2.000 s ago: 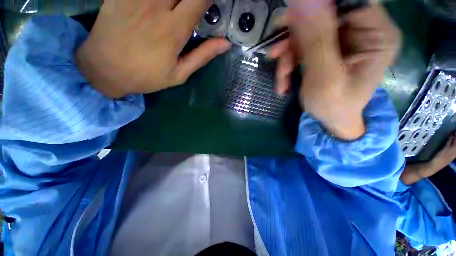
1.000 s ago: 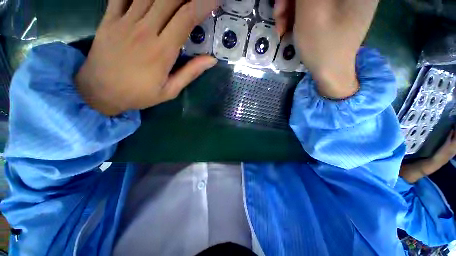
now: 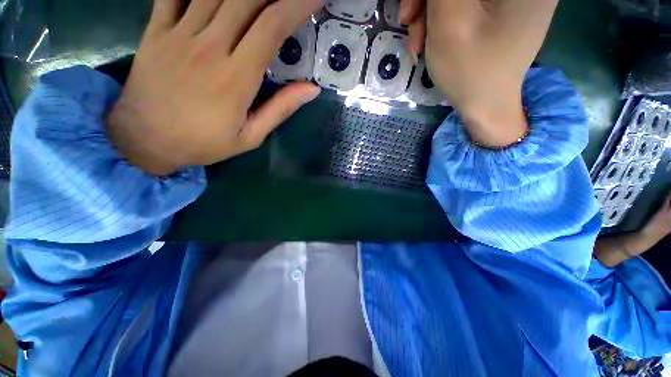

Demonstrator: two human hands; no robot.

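Observation:
Several small speaker units (image 3: 341, 57) with white-silver frames and dark round centres sit in rows at the top centre, cut off by the top edge. My left hand (image 3: 202, 88) lies palm down with fingers spread at the left of the units, its thumb by their near edge. My right hand (image 3: 485, 51) is over the right-hand units; its fingertips are largely cut off or hidden, and no tool shows in it. The sheet of small dots (image 3: 379, 143) lies flat just nearer me than the units, with a clear margin at its left.
The dark green mat (image 3: 309, 213) lies under everything. At the right a silver-white tray of units (image 3: 629, 166) stands beside another person's hand (image 3: 640, 239). Crinkled clear film (image 3: 37, 33) lies at the top left, and a dark sheet edge shows at the far left.
My right hand has moved from beside the dotted sheet, where it held tweezers, up over the units. The units and dotted sheet sit lower in view. My left hand stays beside the units.

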